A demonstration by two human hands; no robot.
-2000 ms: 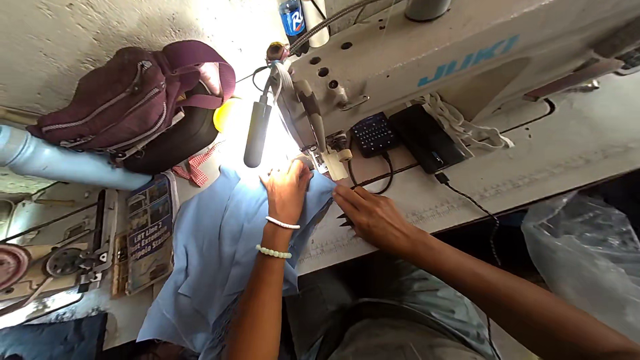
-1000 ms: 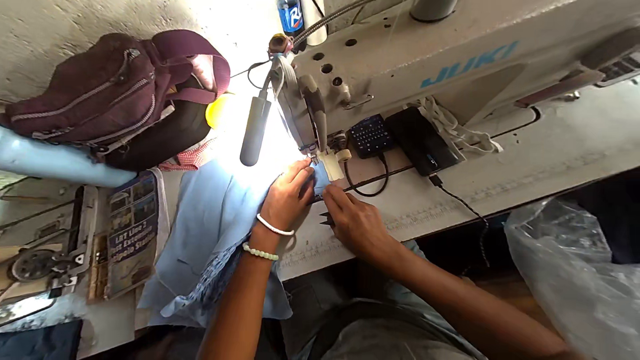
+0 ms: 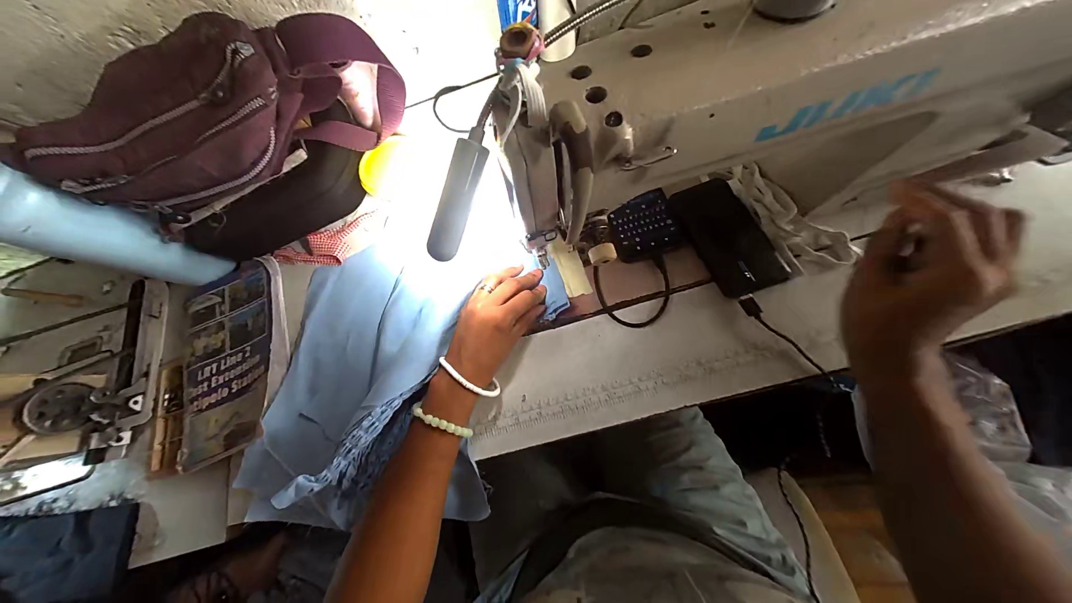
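Observation:
My left hand (image 3: pixel 501 311) lies on light blue cloth (image 3: pixel 352 335), its fingertips close to the needle and presser foot (image 3: pixel 543 251) of a Juki sewing machine (image 3: pixel 754 92). The cloth spreads left and down from the foot, with a frayed edge below. My right hand (image 3: pixel 934 260) is raised over the right part of the machine bed, away from the cloth. It is blurred, its fingers curled round something dark; what it is cannot be told. A lit lamp with a dark grey handle (image 3: pixel 458 199) hangs beside the needle.
A black phone (image 3: pixel 729 237) with a cable and a small keypad (image 3: pixel 643 224) lie right of the needle. At the left are a maroon bag (image 3: pixel 167 117), a yellow object (image 3: pixel 383 166), a printed magazine (image 3: pixel 226 360) and another machine's parts (image 3: pixel 67 402). Clear plastic (image 3: pixel 988 402) is at lower right.
My right hand has left the cloth beside the needle and moved right and up over the machine bed. My left hand remains on the cloth near the presser foot.

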